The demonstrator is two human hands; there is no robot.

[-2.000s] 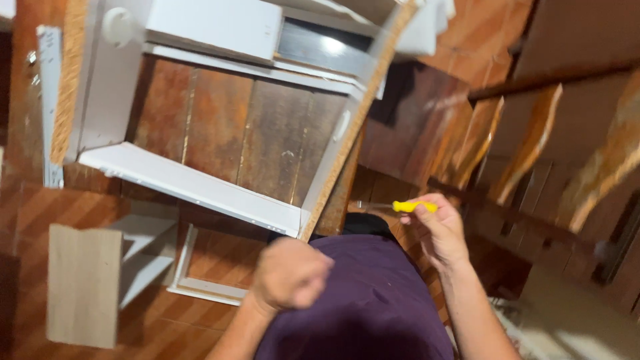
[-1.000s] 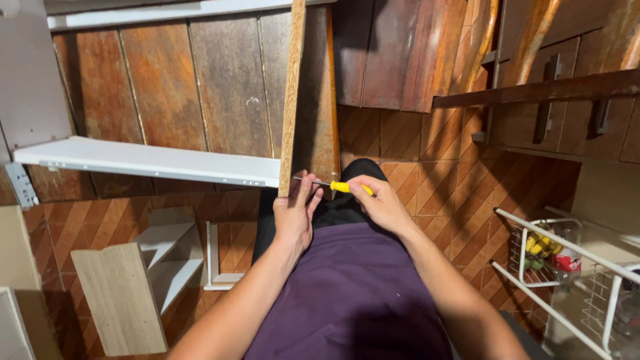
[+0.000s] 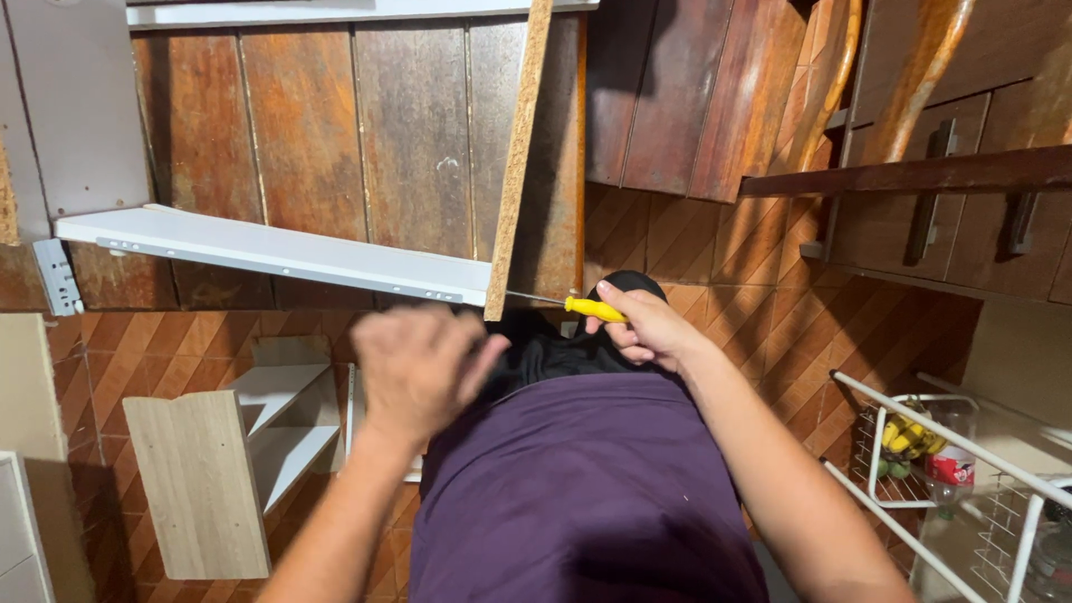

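My right hand (image 3: 649, 327) grips a yellow-handled screwdriver (image 3: 596, 310). Its metal shaft points left, with the tip at the outer face of an upright particleboard panel (image 3: 517, 159), near that panel's lower end. A white board (image 3: 285, 251) with a metal drawer runner (image 3: 285, 270) along its edge meets the inner face of the panel. My left hand (image 3: 423, 368), blurred, is raised just below that joint with its fingers partly curled, and nothing shows in it. Whether it touches the board cannot be told. The panels rest over a wooden plank table (image 3: 310, 134).
A wood-grain panel unit with white shelves (image 3: 197, 486) stands on the tiled floor at lower left. A metal bracket (image 3: 57, 276) sits at the left panel. Wooden chair parts (image 3: 904, 172) are at upper right. A white wire rack (image 3: 946, 444) holds bananas and a bottle.
My left hand has come away from the screwdriver tip, down and to the left. The right hand has brought the screwdriver to the panel, where it was held apart two seconds ago.
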